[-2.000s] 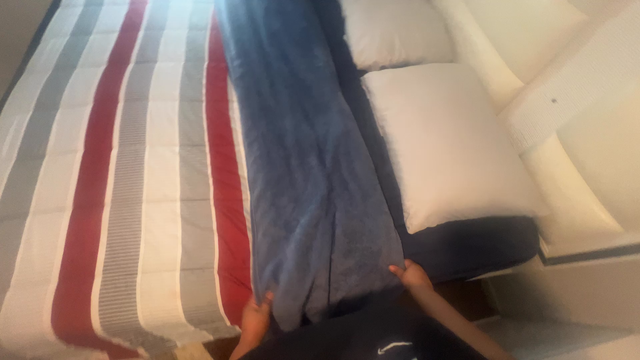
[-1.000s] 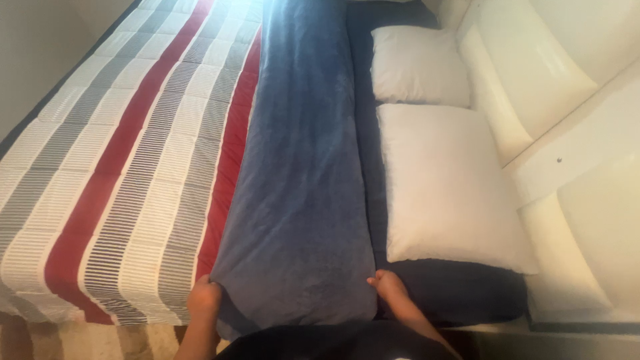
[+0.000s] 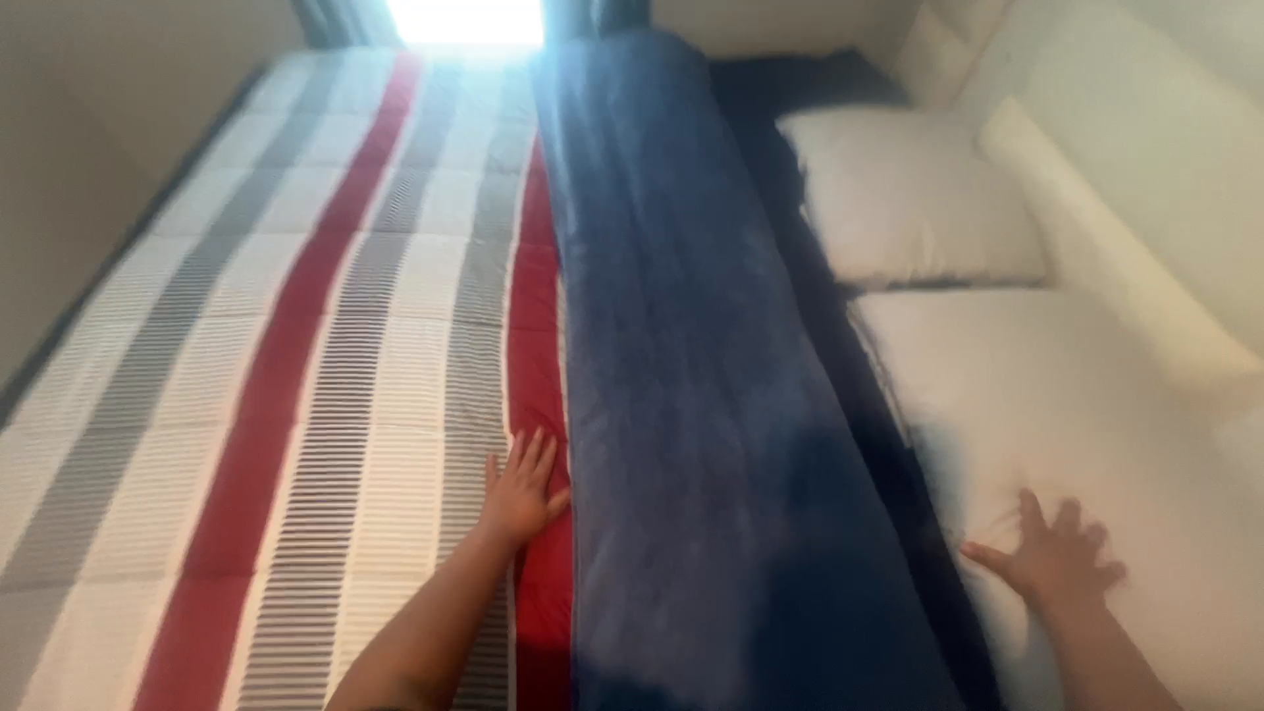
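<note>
My left hand point(image 3: 523, 494) lies spread on the red stripe of a striped comforter point(image 3: 395, 395), its thumb beside the edge of a blue plush blanket point(image 3: 681, 375). The blanket runs as a long folded band across the bed, over the comforter's edge. My right hand point(image 3: 1057, 558) has its fingers apart, over the nearer white pillow point(image 3: 1047, 395); whether it touches the pillow cannot be told. Neither hand holds anything. A farther white pillow point(image 3: 918, 197) lies behind the nearer one. Between blanket and pillows shows a dark blue sheet point(image 3: 849, 375).
A cream padded headboard point(image 3: 1116, 237) stands along the right side. A bright window point(image 3: 469, 20) with dark curtains point(image 3: 597, 18) is at the far end of the bed. A plain wall point(image 3: 89, 128) rises on the left.
Both hands have let go of the blanket's near end. The left is now on the comforter and the right over the nearer pillow. The blanket band looks flatter than two seconds ago.
</note>
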